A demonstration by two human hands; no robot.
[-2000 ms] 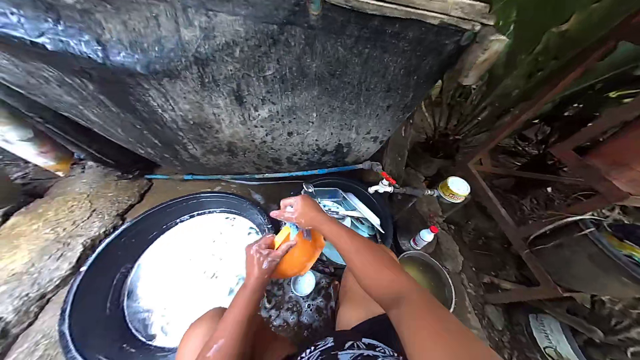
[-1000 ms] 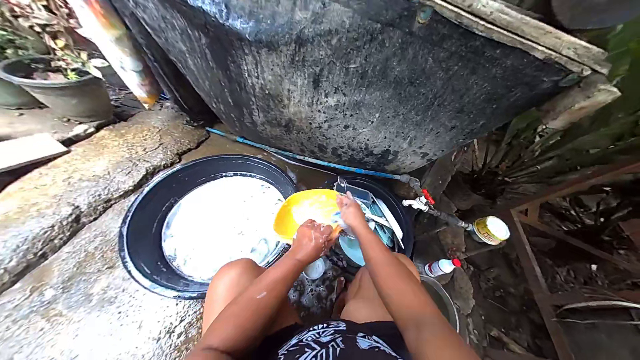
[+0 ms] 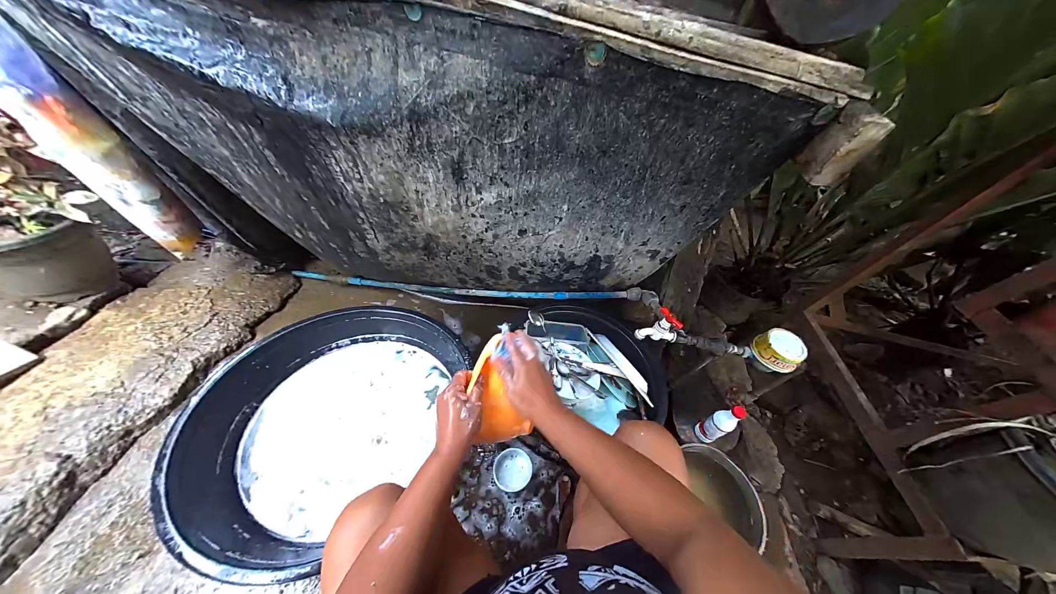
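An orange plastic bowl (image 3: 502, 406) is held tilted on its side between the two tubs. My left hand (image 3: 459, 412) grips its rim from the left. My right hand (image 3: 524, 375) lies against the upper right of the bowl, with a bluish, soapy thing, perhaps a scrubber, partly seen at its fingertips. On the left, a wide black tub (image 3: 198, 462) holds white, sudsy water. Behind my right hand, a second black tub (image 3: 657, 363) holds dishes, spoons and a clear container. A small white cup (image 3: 512, 469) stands on the wet, foamy ground below the bowl.
A blue pipe (image 3: 495, 293) runs along the dark wall panel (image 3: 495, 165) to a red-handled tap (image 3: 662, 327). At right are a yellow tub (image 3: 777, 351), a red-capped bottle (image 3: 719, 423) and a metal pot (image 3: 755, 503). Rough stone slabs (image 3: 124, 346) border the left side.
The bowl has turned from showing its yellow inside one second ago to showing its orange outside. My right hand has shifted onto that outer side. My left hand stays at the bowl.
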